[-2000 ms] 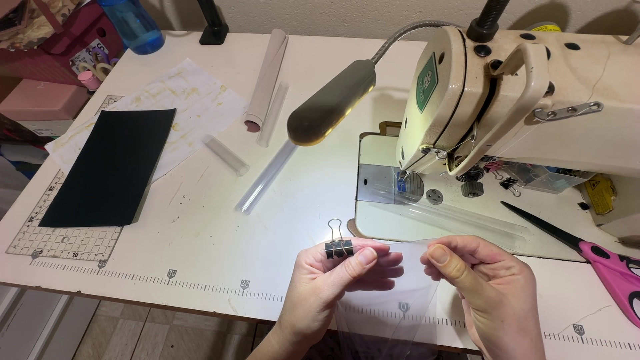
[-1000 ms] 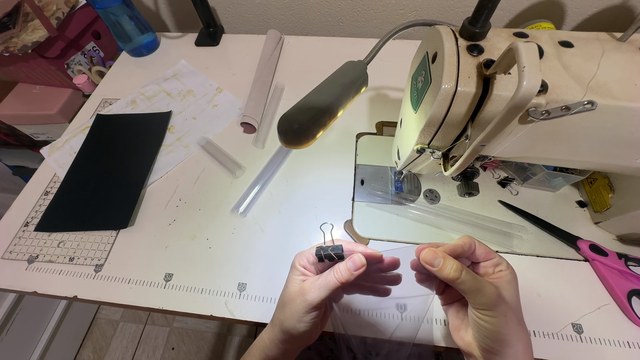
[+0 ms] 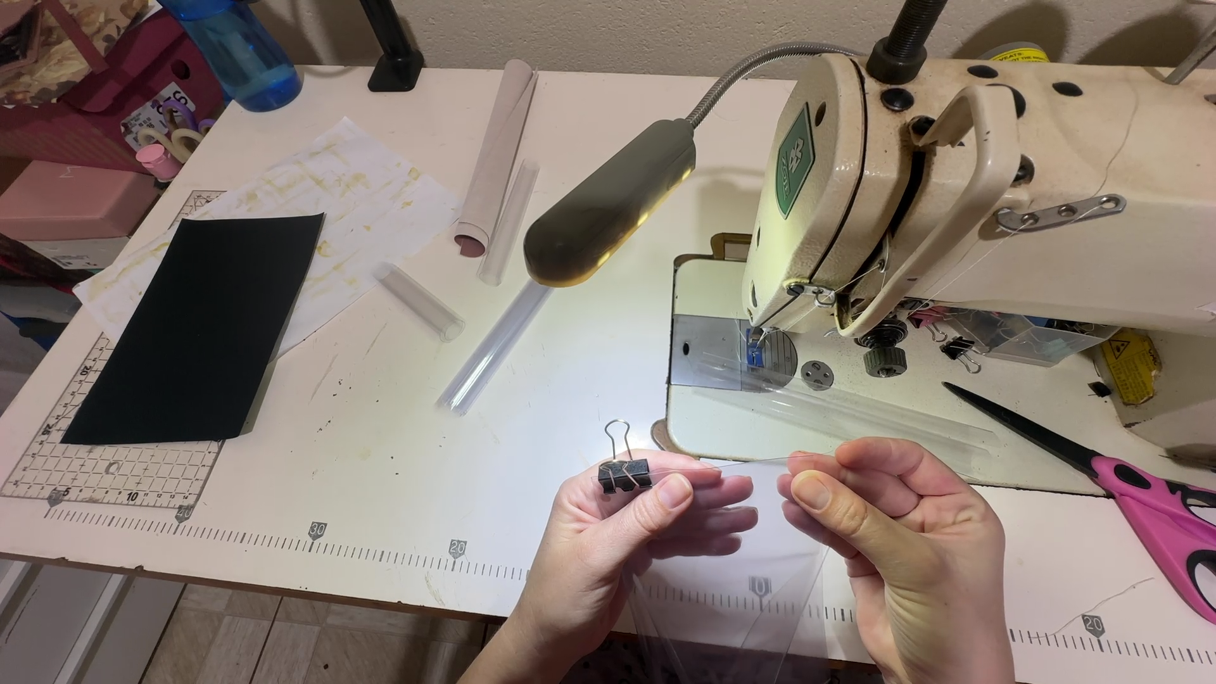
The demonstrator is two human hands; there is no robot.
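Observation:
My left hand [image 3: 632,537] pinches the upper edge of a clear plastic sheet [image 3: 731,608] between thumb and fingers. A black binder clip [image 3: 624,475] sits on that edge beside my left thumb, its wire handle pointing up. My right hand [image 3: 902,541] grips the same edge farther right with thumb and index finger, and the sheet hangs between both hands over the table's front edge. Behind them stands a cream industrial sewing machine [image 3: 1007,228]; more clear plastic [image 3: 845,418] lies on its bed near the presser foot.
Pink-handled scissors [image 3: 1140,522] lie at the right. Over the table reaches a gooseneck lamp [image 3: 613,204]. Clear plastic rolls [image 3: 494,351], a pinkish roll [image 3: 496,157], a black sheet [image 3: 199,328], stained paper [image 3: 351,218] and a clear ruler [image 3: 171,475] are on the left. A blue bottle [image 3: 233,52] stands behind.
Both hands keep hold of the clear sheet, with only small shifts. The binder clip's wire handle stays upright. Nothing is plainly taken up or let go.

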